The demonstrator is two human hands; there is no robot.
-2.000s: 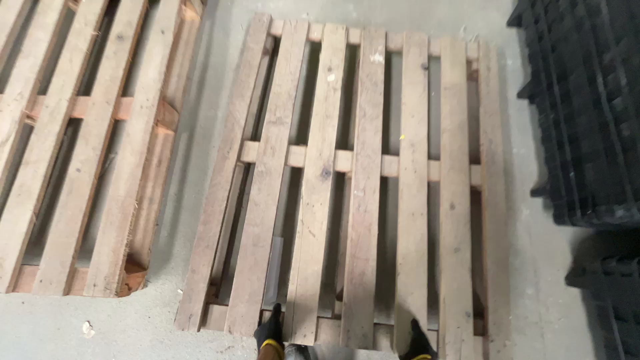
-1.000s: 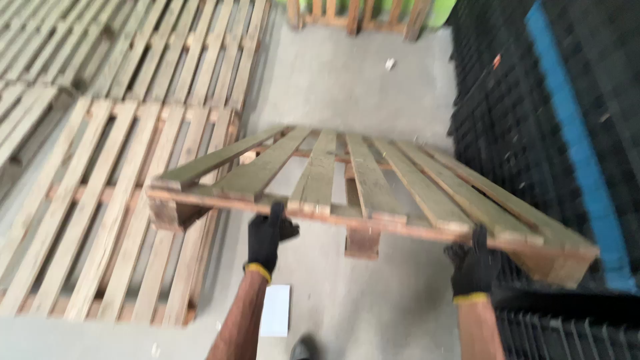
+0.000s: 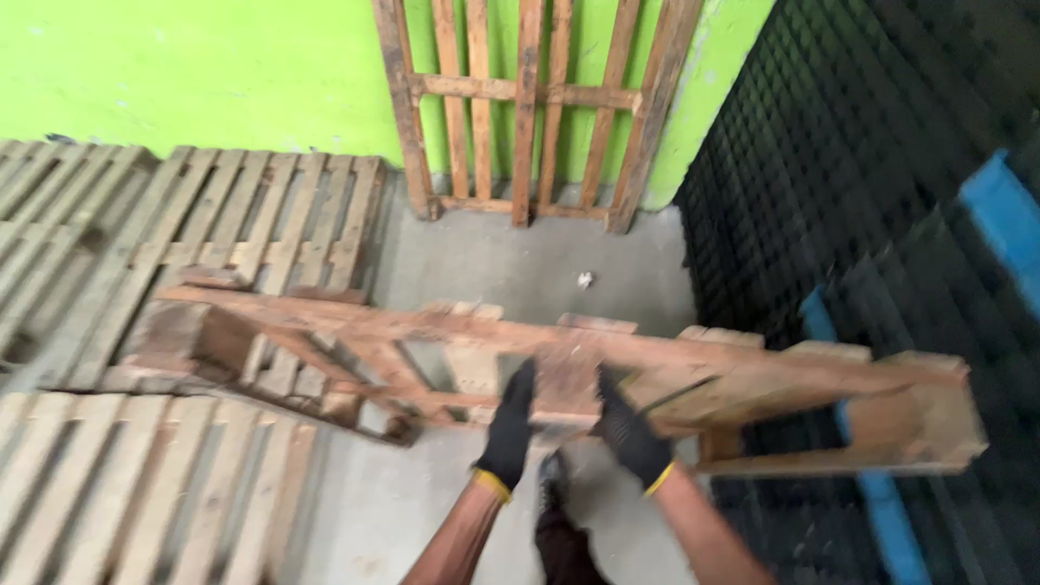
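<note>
A wooden pallet (image 3: pixel 650 341) is held up off the floor on its edge, its deck slats facing away and its blocks toward me. My left hand (image 3: pixel 512 426), in a black glove with a yellow cuff, presses on the left side of the pallet's middle wooden block (image 3: pixel 567 378). On the block's right side is my right hand (image 3: pixel 632 426), gloved the same way. The fingertips of both hands are partly hidden against the wood. One of my shoes (image 3: pixel 552 479) shows below the block, between my forearms.
Another pallet (image 3: pixel 526 97) leans upright against a green wall (image 3: pixel 203 73). Slatted pallets (image 3: pixel 268 203) lie at the left, with one more (image 3: pixel 146 487) at the lower left. Black plastic crates or pallets (image 3: pixel 796 162) with blue strips (image 3: pixel 1007 219) are stacked at right. A small white scrap (image 3: pixel 586 279) lies on the floor.
The pallet lay flat on the floor, then was lifted by its near edge; now it stands steeply on edge. My hands have moved together from apart along that edge to the middle block. The view has tilted up.
</note>
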